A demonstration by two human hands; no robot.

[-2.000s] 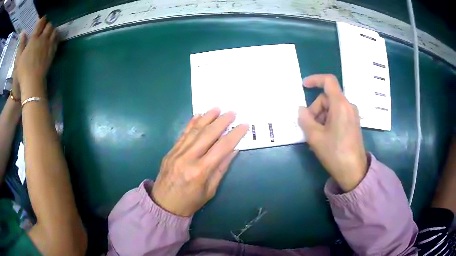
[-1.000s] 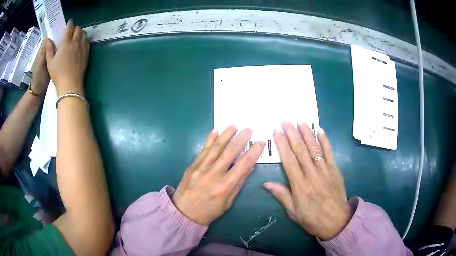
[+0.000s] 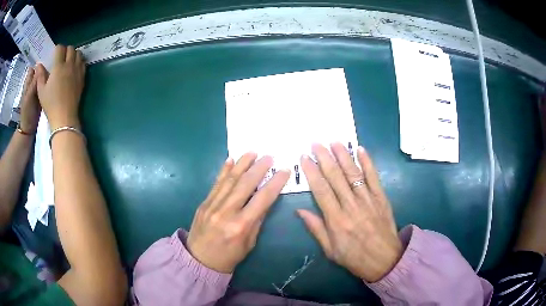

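Note:
A white leaflet (image 3: 290, 116) lies flat on the green bench surface in front of me, mostly blank with short black print bars along its near edge. My left hand (image 3: 239, 209) rests flat on its near left part, fingers slightly apart. My right hand (image 3: 347, 209), with a ring, rests flat on its near right part, thumb spread to the left on the bench. Neither hand grips anything. The fingers hide part of the near edge and its print.
Folded leaflets (image 3: 426, 107) with black bars lie at the right. A white cable (image 3: 490, 149) hangs beyond them. A pale scuffed rail (image 3: 251, 23) crosses the far side. At the left, a person's arms in green sleeves hold a printed carton (image 3: 33, 37). Another person's arm shows at the right edge.
My right hand was raised at the leaflet's right edge two seconds ago; it came down flat on the near edge by one second ago. Since then only the view has shifted slightly.

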